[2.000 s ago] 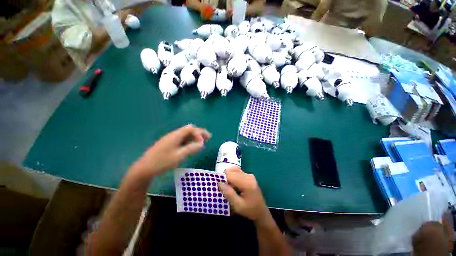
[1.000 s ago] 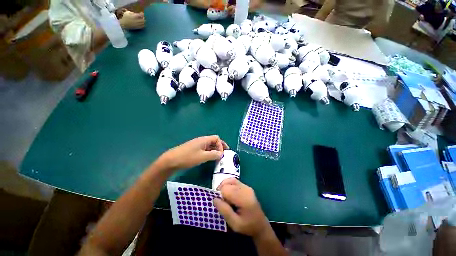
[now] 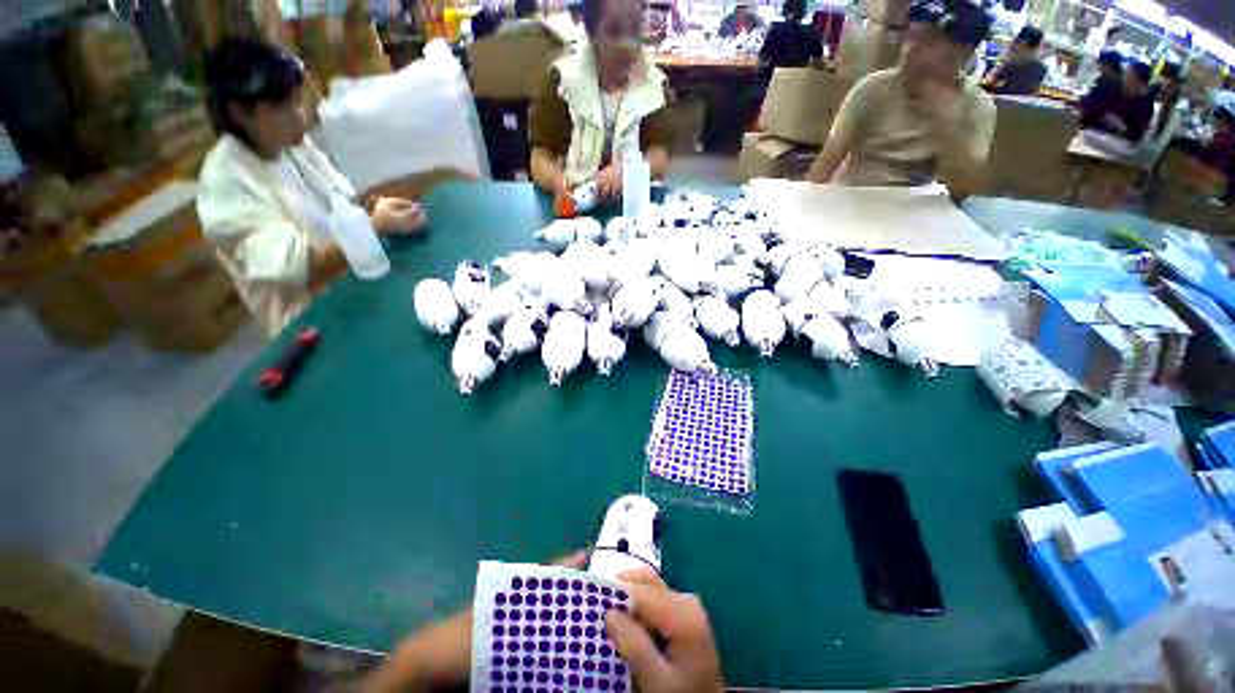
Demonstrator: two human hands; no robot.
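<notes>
My right hand (image 3: pixel 672 636) is low at the centre, holding a white bulb camera (image 3: pixel 629 536) with its rounded end pointing away. The same hand pinches the sheet of purple round stickers (image 3: pixel 549 630) by its right edge. My left hand (image 3: pixel 431 658) is mostly hidden behind that sheet; only the wrist side and a bit of finger show, so its grip cannot be told. A clear bag with purple-dotted sheets (image 3: pixel 702 433) lies flat just ahead. A pile of white bulb cameras (image 3: pixel 637 278) lies beyond it.
A black smartphone (image 3: pixel 889 542) lies right of my hands. Blue and white boxes (image 3: pixel 1131 521) are stacked at the right edge. A red and black screwdriver (image 3: pixel 289 362) lies at left, near a translucent bottle (image 3: pixel 359 240). Three people are around the table's far side.
The view has tilted up, showing the people opposite. My left hand has moved from the camera's rounded end to behind the sticker sheet. My right hand still holds the camera and sheet.
</notes>
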